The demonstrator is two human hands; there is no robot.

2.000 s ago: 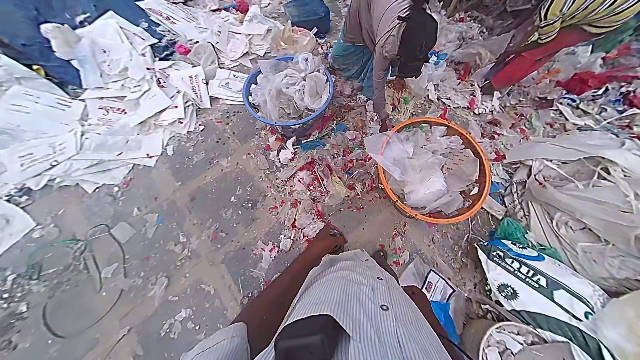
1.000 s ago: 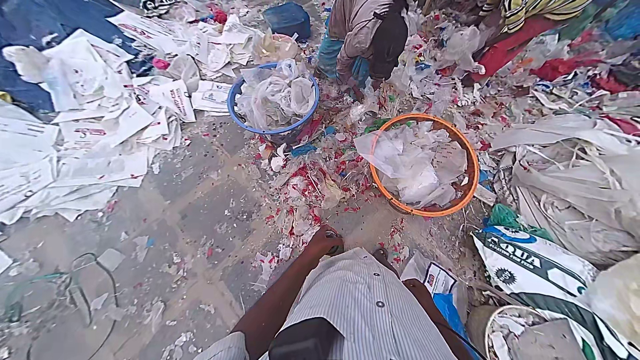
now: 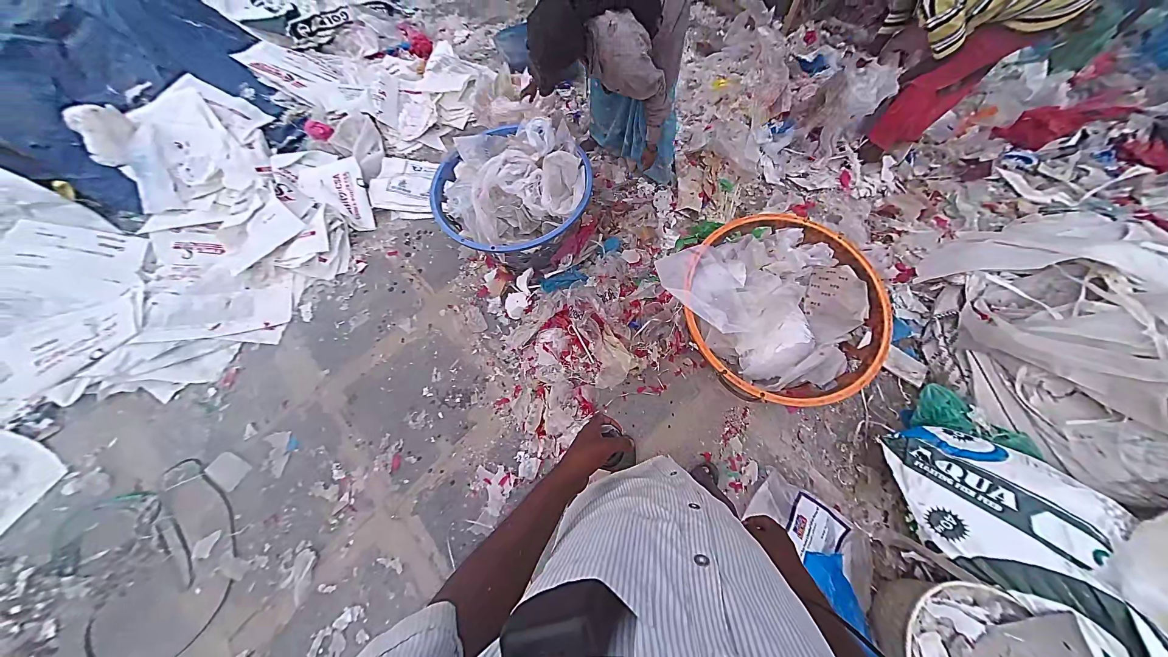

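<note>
My left hand [image 3: 598,444] hangs low over the ground, just below a heap of red and white plastic scraps [image 3: 570,356]. Its fingers look curled, and whether anything is in them is unclear. Lower right, my right hand [image 3: 769,538] is partly hidden at the side of my striped shirt, beside a white plastic bag with a printed label [image 3: 815,526]. An orange-rimmed basket [image 3: 881,315] of clear and white plastic film [image 3: 776,315] stands in front of me. Farther left is a blue-rimmed basket [image 3: 440,203] filled with similar film [image 3: 525,187].
A person [image 3: 630,64] bends beyond the blue-rimmed basket; another in striped and red clothing [image 3: 949,82] is at upper right. Printed white sacks [image 3: 219,219] spread at left, near a wire loop [image 3: 196,547] on the floor. A feed sack [image 3: 1004,502] and an open container [image 3: 967,620] lie lower right.
The person beyond the baskets has shifted left, head toward the far side of the blue-rimmed basket. My hands have plainly stayed much the same.
</note>
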